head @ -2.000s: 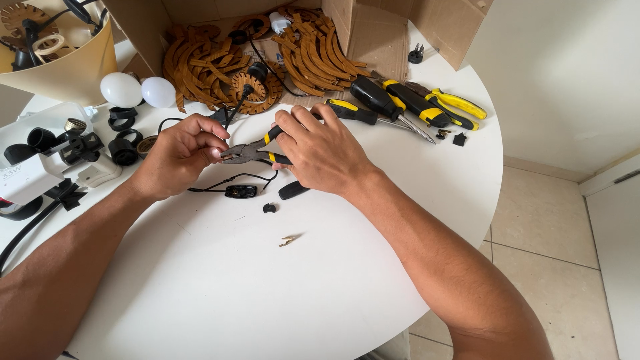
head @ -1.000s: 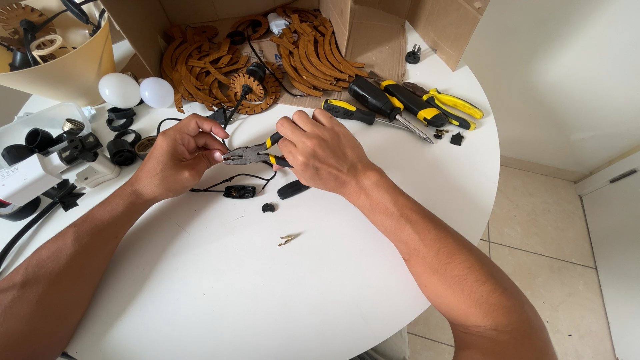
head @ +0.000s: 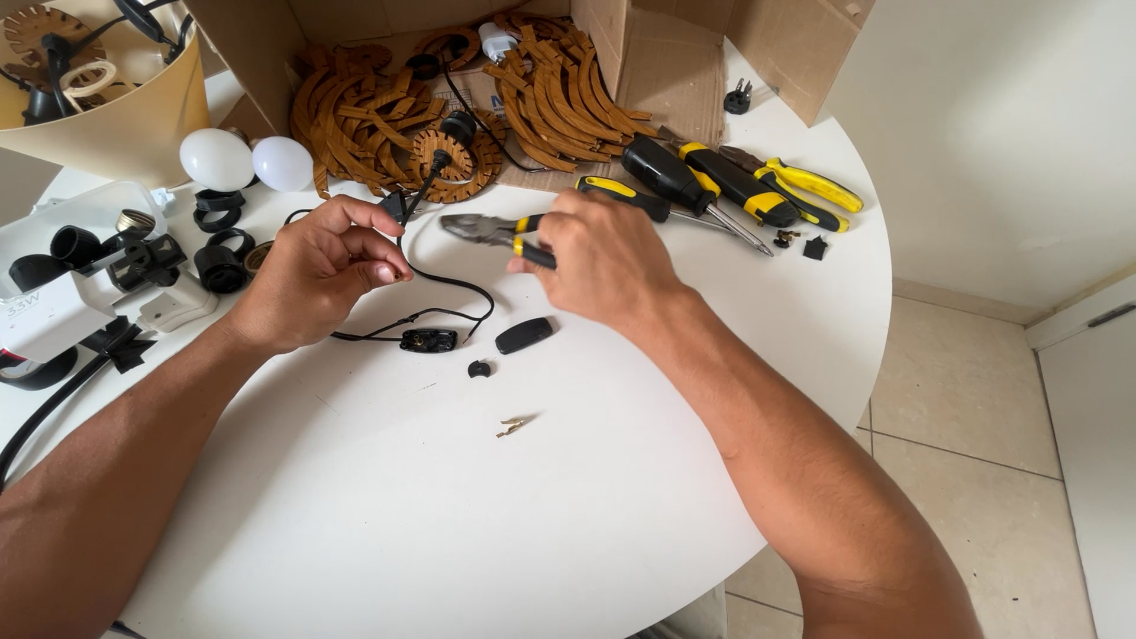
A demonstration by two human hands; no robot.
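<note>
My right hand (head: 599, 253) grips combination pliers (head: 488, 231) by their black and yellow handles, jaws pointing left. My left hand (head: 324, 266) pinches a tiny brownish piece between thumb and fingertip; what it is cannot be told. Pliers and left fingers are apart. A thin black cord (head: 453, 280) runs behind the left fingers and bends down to an opened inline cord switch (head: 429, 340) on the table. Beside that switch lie its oval black cover (head: 524, 335) and a small black round part (head: 479, 367). Small brass-coloured metal pieces (head: 512, 426) rest nearer to me.
A cardboard box (head: 674, 75) holds curved wooden strips (head: 550, 98). At right lie screwdrivers (head: 666, 173) and yellow-handled pliers (head: 812, 182). Left are white bulbs (head: 216, 160), black rings (head: 217, 210), a white adapter (head: 62, 315) and a cream lampshade (head: 160, 106). A plug part (head: 737, 97) stands farther back.
The pliers' jaws, at my left fingertips in the earlier frames, are now away from them to the right. The switch, its cover and the brass-coloured pieces have stayed in place.
</note>
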